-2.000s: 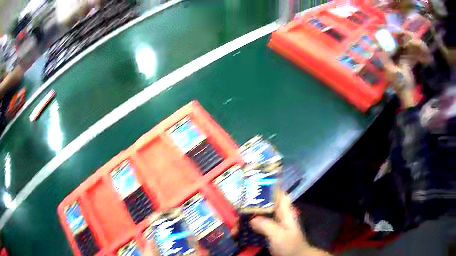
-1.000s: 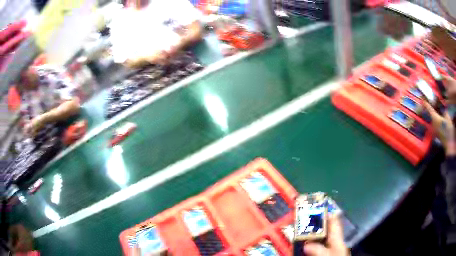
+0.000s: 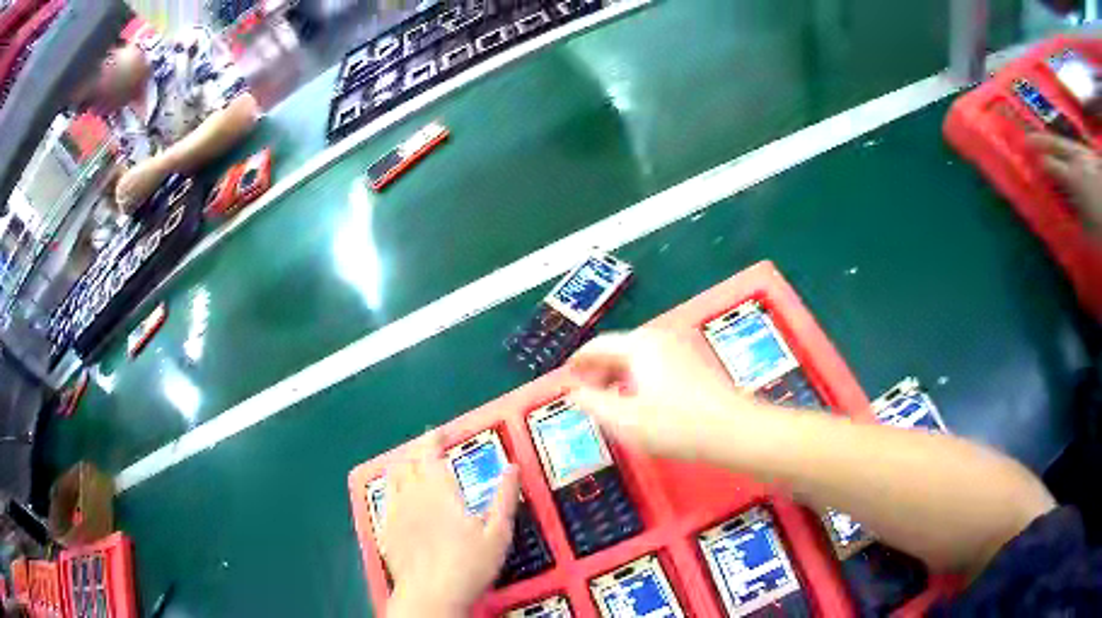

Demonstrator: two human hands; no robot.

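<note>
A red tray [image 3: 783, 280] lies on the green surface, with keypad phones in its slots. My left hand [image 3: 441, 531] is over the tray's left end, fingers and thumb apart, partly covering a lit phone [image 3: 481, 468]. My right hand [image 3: 647, 386] is above the far row, fingers curled beside the top of another lit phone [image 3: 573, 444]; their tips are unclear. A phone [image 3: 589, 287] lies slanted on the green surface just beyond the tray, near my right fingertips. One slot [image 3: 695, 489] is partly hidden under my right hand. My right forearm crosses the tray's right side.
Another phone [image 3: 909, 408] lies by the tray's right edge. A second red tray [image 3: 1003, 133] with a person's hand is at right. A white strip [image 3: 725, 187] crosses the surface. Beyond are an orange-sided piece [image 3: 409, 157], black trays [image 3: 441, 60] and a seated person. A brown box [image 3: 82, 501] is at left.
The phone that was raised in my right hand is no longer there. A phone now lies beyond the tray. My right hand has moved left across the tray, and the view has shifted.
</note>
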